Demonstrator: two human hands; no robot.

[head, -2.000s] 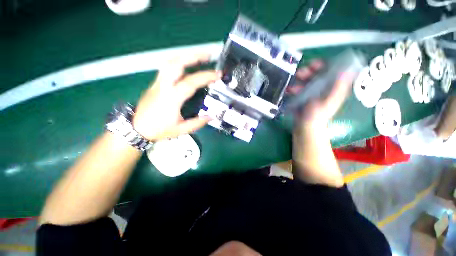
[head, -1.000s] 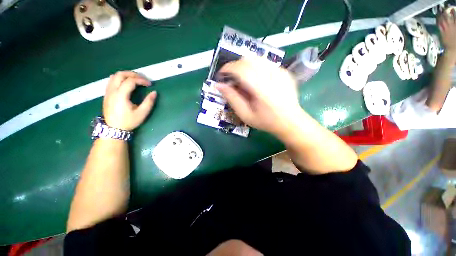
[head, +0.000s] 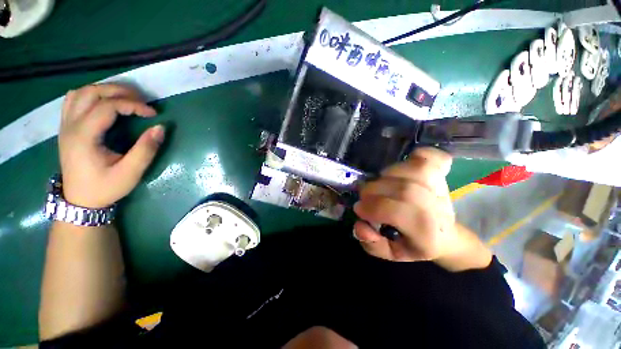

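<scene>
The screw feeder [head: 371,67], an open silver box with black characters on its rim, holds a heap of tiny screws. Its pick-up rail [head: 296,191] is on the near edge. My right hand [head: 408,208] is closed at the feeder's near right corner around a small black rod [head: 390,232]; its round end shows below my fingers. The grey screwdriver [head: 476,135] lies right of the feeder, behind that hand. A white housing [head: 214,235] with two round posts lies left of the rail. My left hand [head: 109,146] is empty, fingers apart, over the bench at left.
A black cable [head: 136,60] crosses the far left. A pale metal strip [head: 180,82] runs along the green bench. Several white housings [head: 521,75] overlap at far right. Another housing [head: 24,15] is cut off at top left. Cardboard boxes [head: 545,259] stand below at right.
My right hand has moved from over the feeder box to its near right corner. My left hand appears farther left. The view has moved closer, and the black cable now crosses the far left.
</scene>
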